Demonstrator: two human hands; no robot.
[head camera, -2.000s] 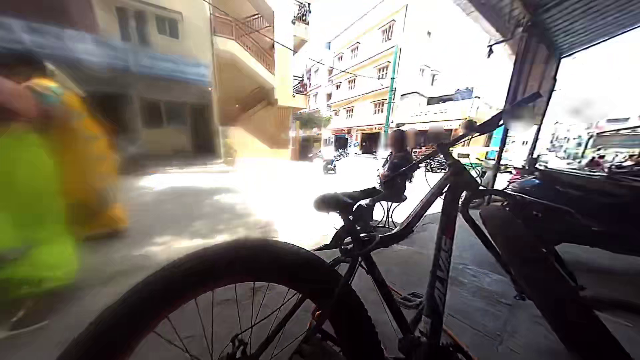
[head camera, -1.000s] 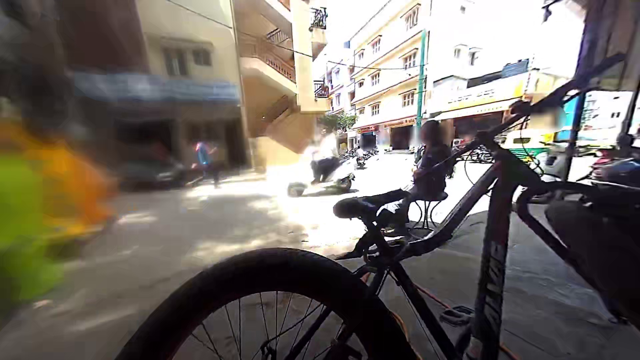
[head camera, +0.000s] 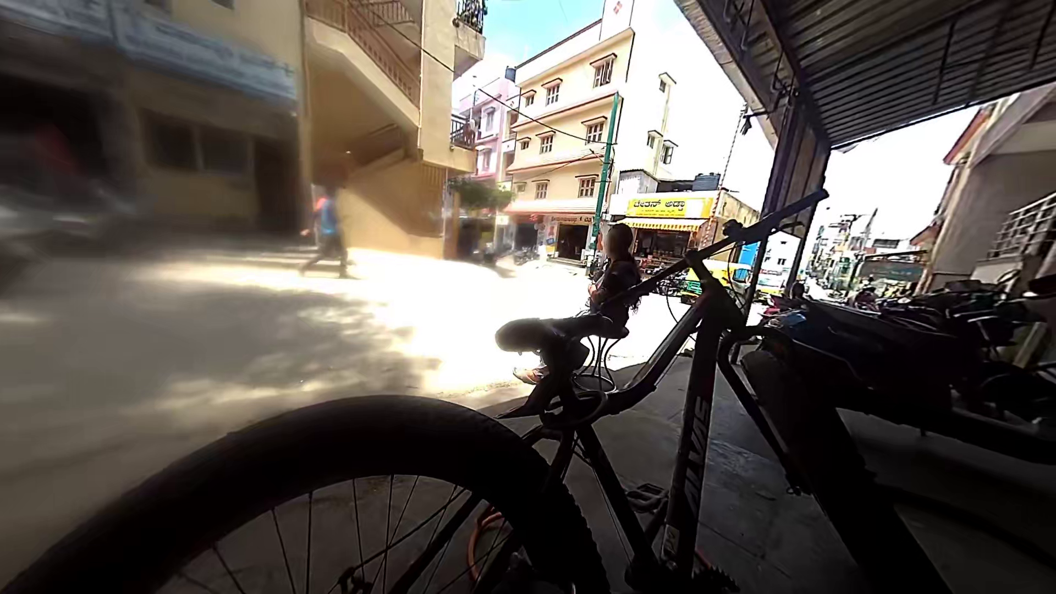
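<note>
Neither my left hand nor my right hand shows in the head view. A dark bicycle fills the foreground, its rear tyre (head camera: 330, 421) at the lower left and its saddle (head camera: 544, 332) near the middle. The frame's seat tube (head camera: 691, 462) bears lettering. The handlebar (head camera: 730, 239) rises to the upper right, and a pedal (head camera: 648, 497) sits low behind the frame. An orange-red hose or cable (head camera: 476, 544) shows partly behind the rear wheel.
Beyond the saddle a person (head camera: 619, 276) sits on a metal stool (head camera: 596, 375). Another person (head camera: 328, 231) walks across the street. Parked motorcycles (head camera: 982, 330) stand at the right, near a post (head camera: 796, 181) under a corrugated metal roof (head camera: 916, 58).
The blurred yellow and green clothing at the left has gone out of view. The scooter with a rider, seen one second ago, no longer shows. The bicycle stays standing.
</note>
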